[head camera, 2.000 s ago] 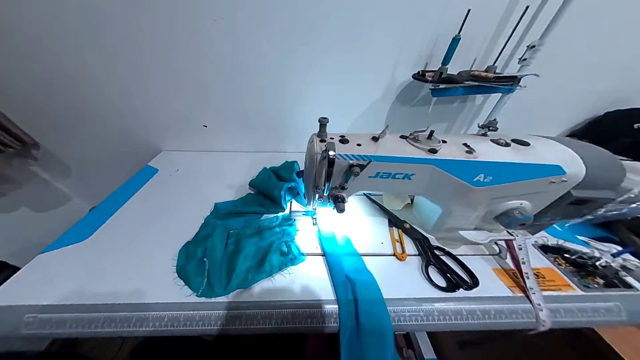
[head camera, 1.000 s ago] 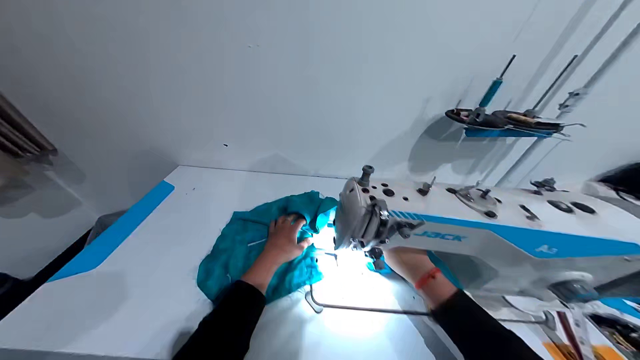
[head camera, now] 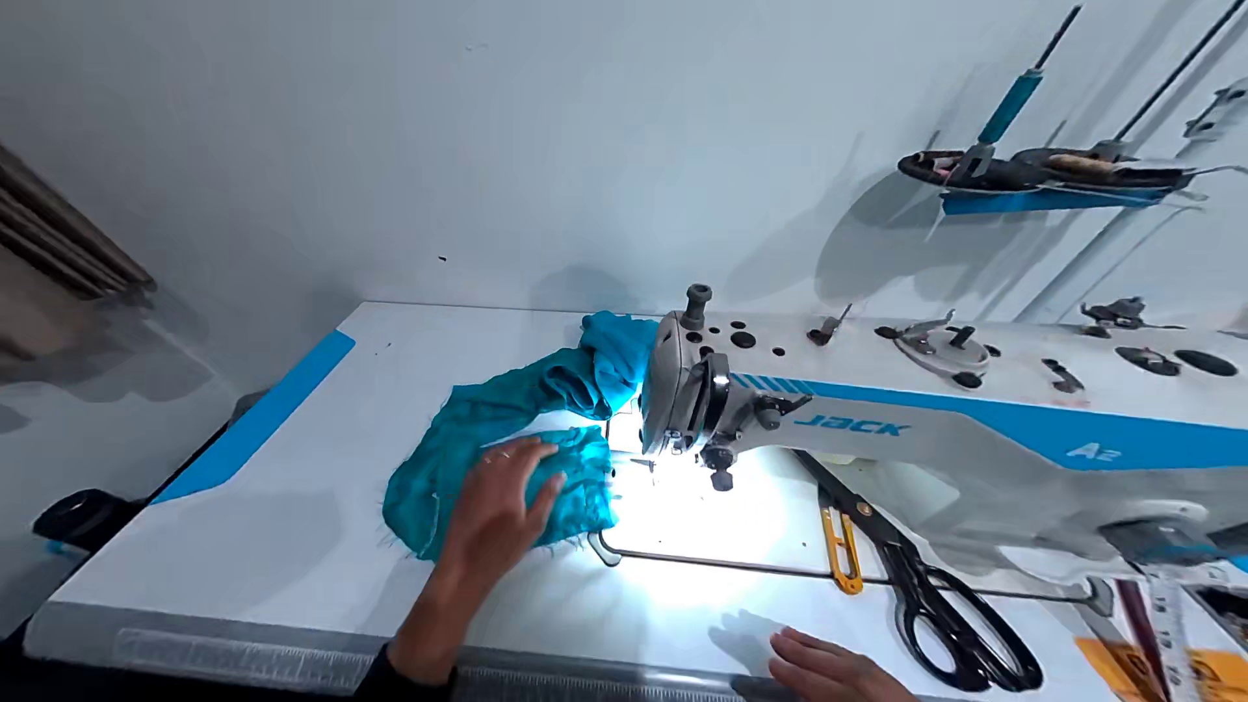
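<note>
Teal fabric with frayed edges (head camera: 468, 429) lies on the white table left of the needle area of a Jack sewing machine (head camera: 877, 419). On the fabric's lower part rests my left hand (head camera: 502, 502), fingers spread and holding nothing. My right hand (head camera: 829, 668), partly cut off by the bottom edge, is over the table's front, its fingers extended and empty. Between that hand and the machine arm lie black-handled scissors (head camera: 912, 575) and a small yellow tool (head camera: 840, 551). The machine's lamp brightly lights the needle plate, and glare hides detail there.
A clear ruler (head camera: 244, 661) runs along the table's front edge. At the lower right are a measuring tape (head camera: 1170, 634) and an orange label (head camera: 1219, 673). A thread stand (head camera: 1063, 180) rises behind the machine. Blue tape (head camera: 263, 419) marks the table's left side.
Both hands, absent two seconds ago, were by the needle one second ago. The right hand has since moved toward the front edge. The long teal strip that hung over the front edge no longer shows there.
</note>
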